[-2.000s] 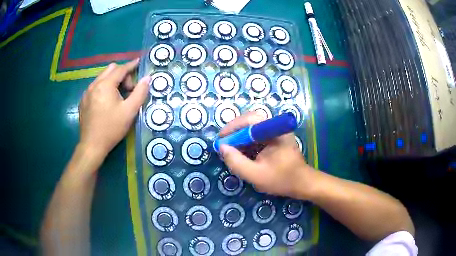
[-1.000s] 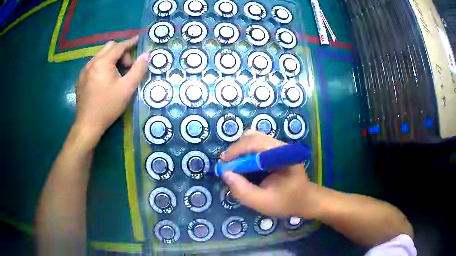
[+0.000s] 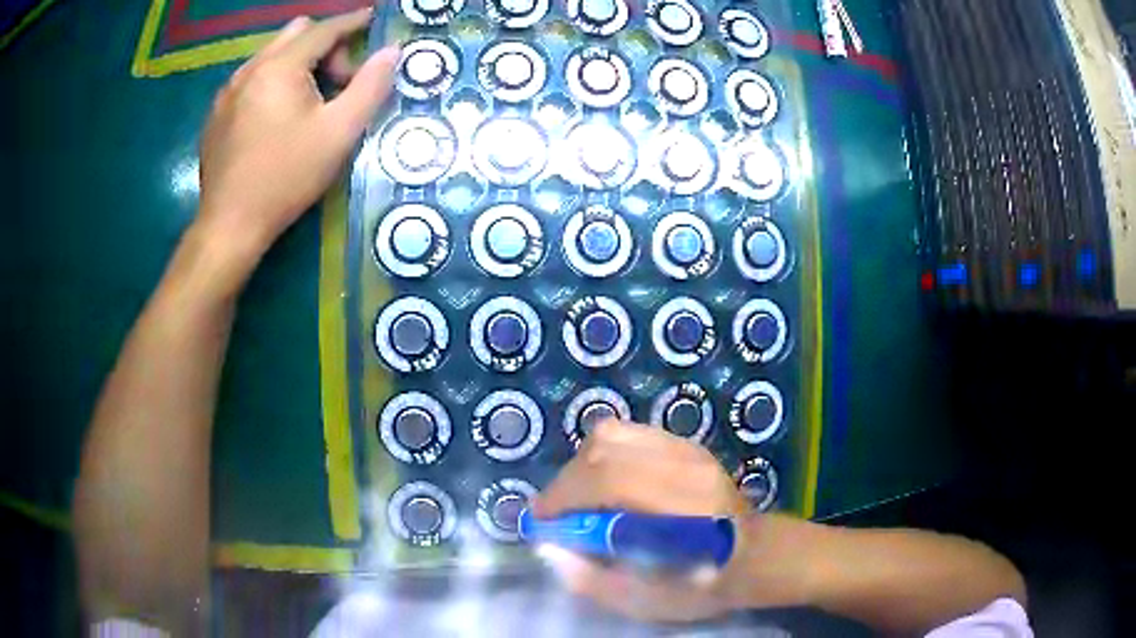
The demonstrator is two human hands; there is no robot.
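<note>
A clear blister tray (image 3: 461, 380) lies in front of me with rows of round components (image 3: 597, 242), five across. My left hand (image 3: 280, 137) rests at the tray's upper left edge, its thumb and fingertips at the rim. My right hand (image 3: 654, 511) holds a thick blue marker pen (image 3: 635, 538) low over the tray's near rows, its front end pointing left beside a component in the nearest visible row. The hand and pen hide some near components. I cannot tell whether the tip touches one. Glare whitens a row farther up.
A tall stack of trays (image 3: 1009, 162) stands at the right with blue dots on its edge and cardboard (image 3: 1102, 87) beside it. A white-barrelled pen (image 3: 831, 28) is cut off at the top. Yellow, red and blue tape lines mark the green tabletop (image 3: 262, 411).
My right hand with the marker has moved down the tray to the nearest visible rows. The tray and stack sit higher in view. My left hand stays at the tray's left edge.
</note>
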